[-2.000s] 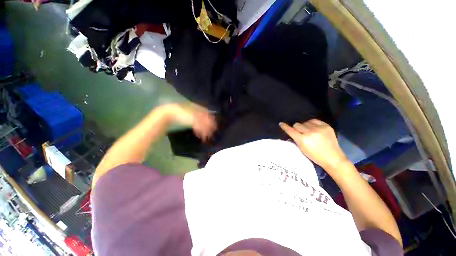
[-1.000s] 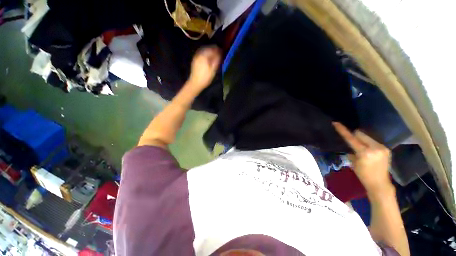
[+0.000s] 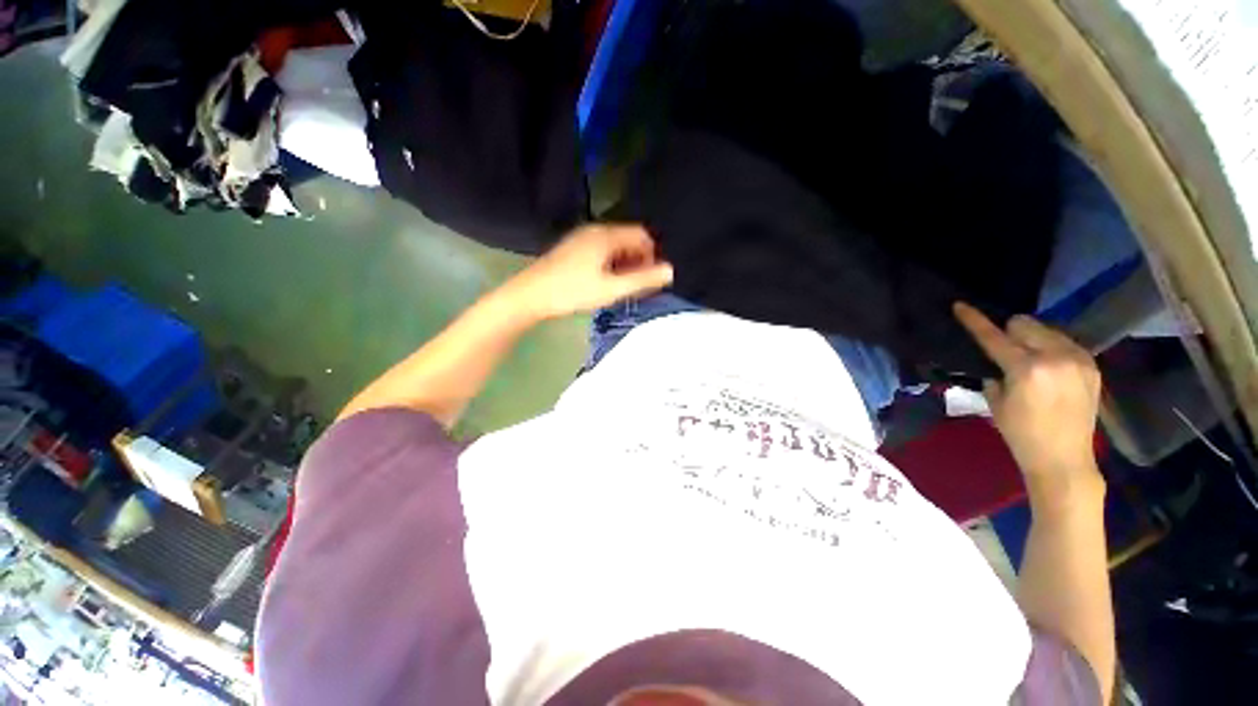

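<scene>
A large black garment (image 3: 828,207) hangs over my lap, in front of the white shirt. My left hand (image 3: 614,269) is at its near left edge, with the fingers bent onto the cloth. My right hand (image 3: 1042,370) is at its near right edge, with the index finger stretched over the cloth and the other fingers curled. The cloth edge spans between both hands. The thumb of my right hand is hard to make out. The folds are too dark to tell apart.
A wooden table edge (image 3: 1104,117) with a white top curves along the right. A dark cloth pile (image 3: 476,131), a blue edge (image 3: 614,76) and white and black scraps (image 3: 235,131) lie ahead and left. Blue bins (image 3: 124,352) stand on the green floor (image 3: 331,297).
My left hand has come back from further ahead to the garment's near left edge. My right hand, first nearer the middle, moved right. The garment now lies further right, with jeans showing beneath it.
</scene>
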